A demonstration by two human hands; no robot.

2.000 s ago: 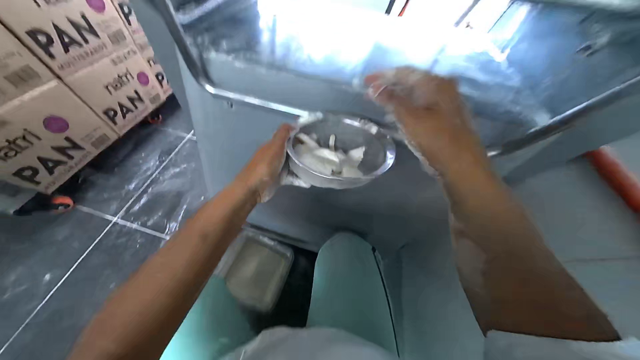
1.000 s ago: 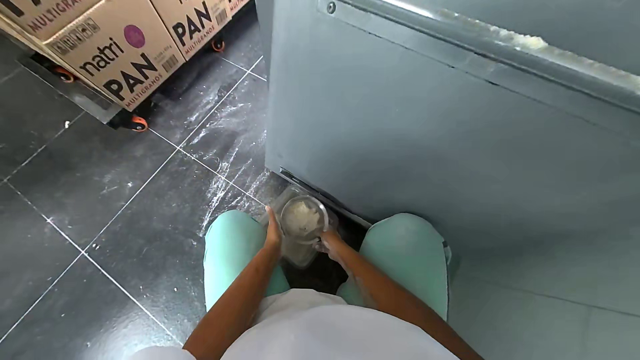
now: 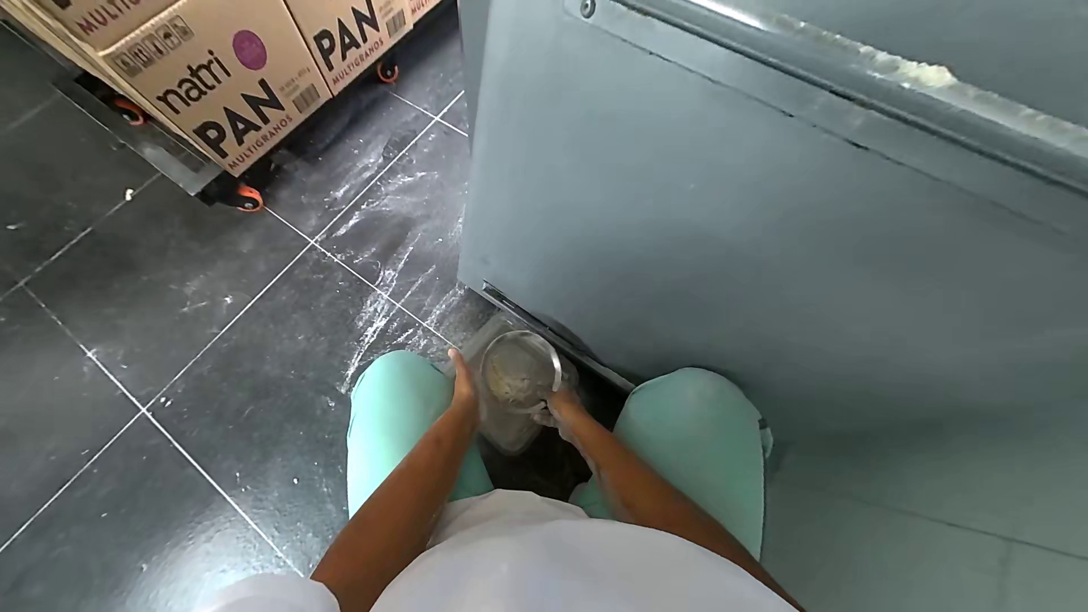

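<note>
Low between my knees, my right hand (image 3: 557, 410) grips the rim of a clear round bowl (image 3: 520, 371). Pale residue lies on the bowl's bottom. Beneath the bowl is a translucent rectangular container (image 3: 510, 433), partly hidden by it. My left hand (image 3: 463, 382) is at the container's left side, beside the bowl, with its thumb pointing up; whether it grips the container's edge is not clear.
A large grey metal cabinet (image 3: 722, 221) stands in front of me, with whitish dough or flour (image 3: 926, 72) on its top edge. Cardboard boxes (image 3: 221, 81) rest on a wheeled dolly (image 3: 183, 161) at upper left. White powder streaks mark the dark tiled floor (image 3: 212, 280).
Two seconds ago my left hand held the bowl with white pieces in it, near the metal edge. The bowl is now lower, over the container, in my right hand. The view has tilted down.
</note>
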